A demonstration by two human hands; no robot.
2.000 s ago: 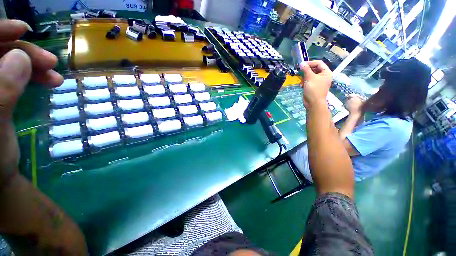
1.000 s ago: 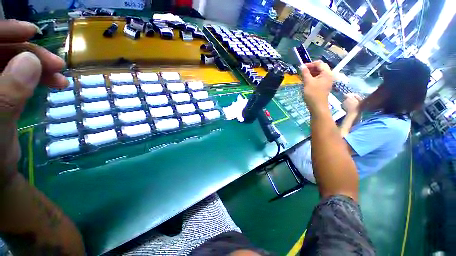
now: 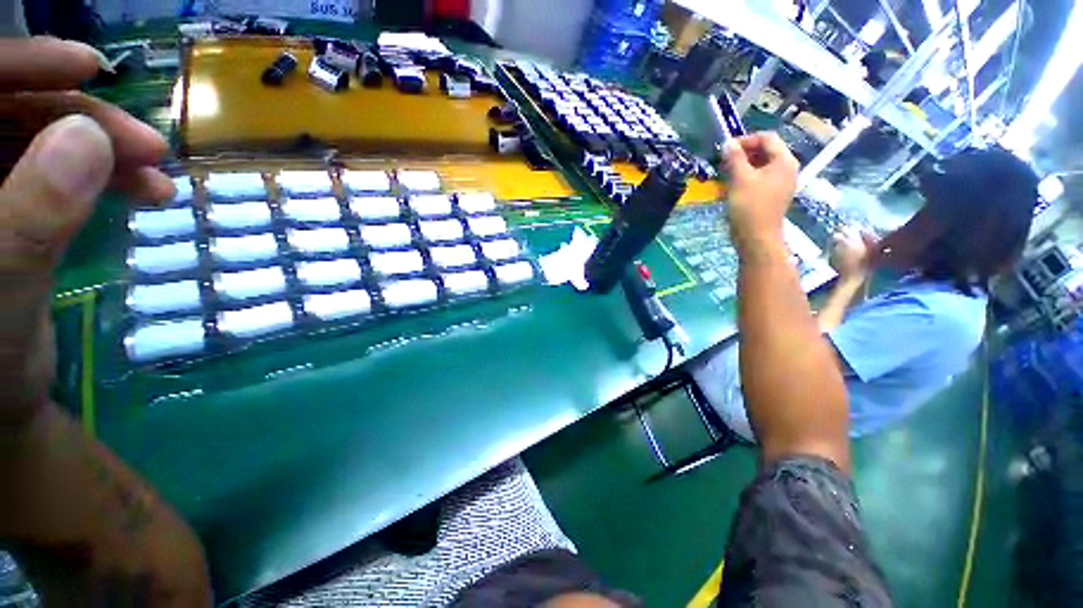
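Observation:
My right hand [image 3: 761, 178] is raised at the right of the bench and pinches a small narrow black and white piece [image 3: 727, 119], which points upward. My left hand [image 3: 83, 166] is large and close at the left edge, cut off by the frame. Its thumb and fingers are apart with no held part visible; a tiny pale sliver shows by the upper fingertip, too small to identify. A clear blister tray [image 3: 190, 361] with rows of white housings [image 3: 252, 283] lies on the green bench below and between my hands.
A black heat gun [image 3: 641, 220] stands right of the tray beside a crumpled white cloth [image 3: 570, 259]. An orange-yellow surface [image 3: 344, 119] with loose dark and white pieces [image 3: 398, 71] lies behind. Another filled tray [image 3: 600, 113] is at back right. A person in light blue [image 3: 909, 344] sits at right.
The piece in my right hand has tilted to lean up and left, and that hand has shifted slightly right. My left hand has moved slightly right in view, its fingers still apart.

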